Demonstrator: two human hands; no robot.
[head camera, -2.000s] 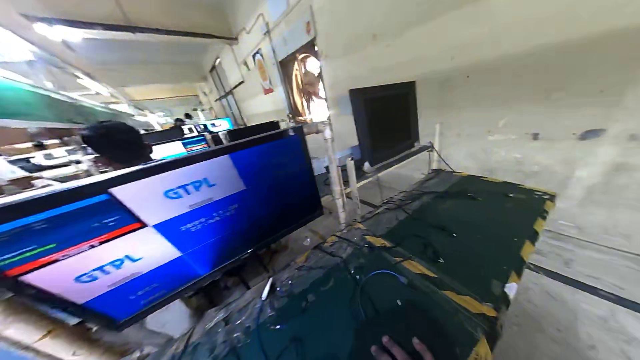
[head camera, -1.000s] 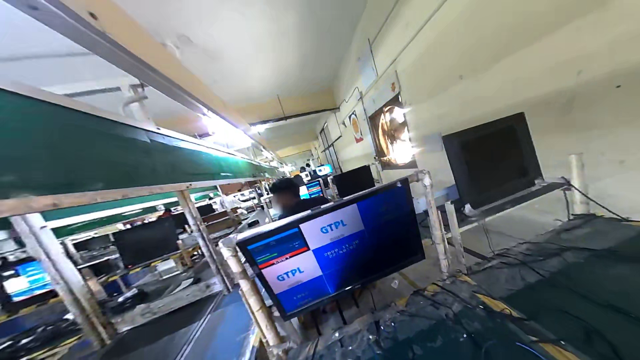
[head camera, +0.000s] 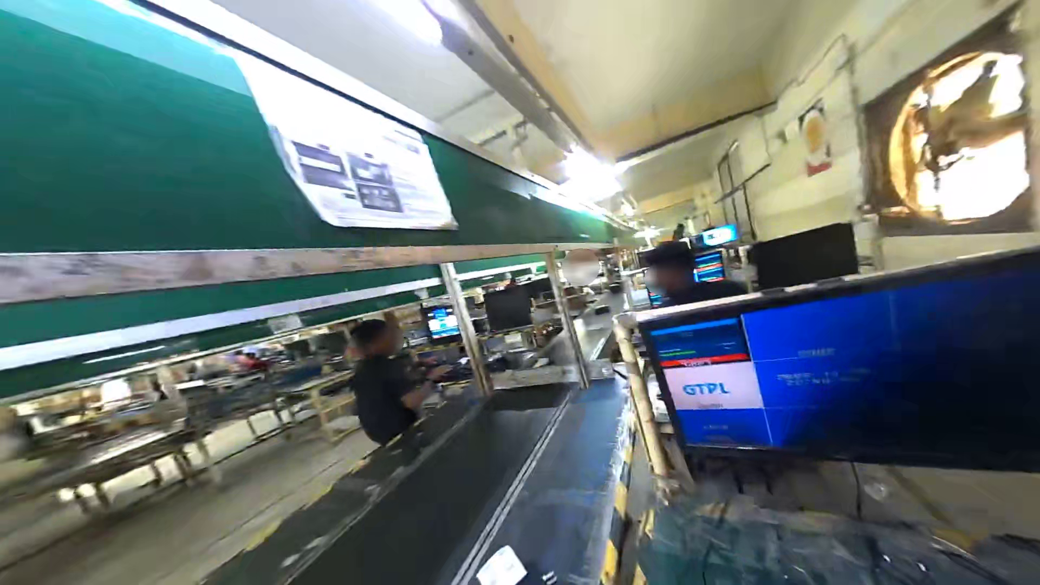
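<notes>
Neither my left hand nor my right hand is in the view now. A large flat-screen monitor (head camera: 821, 374), lit mostly blue with several panels, stands at the right on a pipe frame (head camera: 643, 398). Below it lies a green work surface (head camera: 731, 544) with dark cables on it. Left of the monitor a dark conveyor belt (head camera: 455, 471) runs away from me, bordered by a blue-grey ledge (head camera: 569, 455). A small white object (head camera: 502, 566) lies at the belt's near end; what it is cannot be told.
A person in dark clothes (head camera: 383, 386) is beyond the belt's left side; another person (head camera: 678, 272) is behind the monitor. A green overhead panel (head camera: 122, 154) bears a printed sheet (head camera: 366, 162). Metal posts (head camera: 465, 329) rise beside the belt. A round wall fan (head camera: 959, 138) is at upper right.
The view has swung left, bringing the belt and overhead panel into sight. A hand seen over the green surface two seconds ago is out of view.
</notes>
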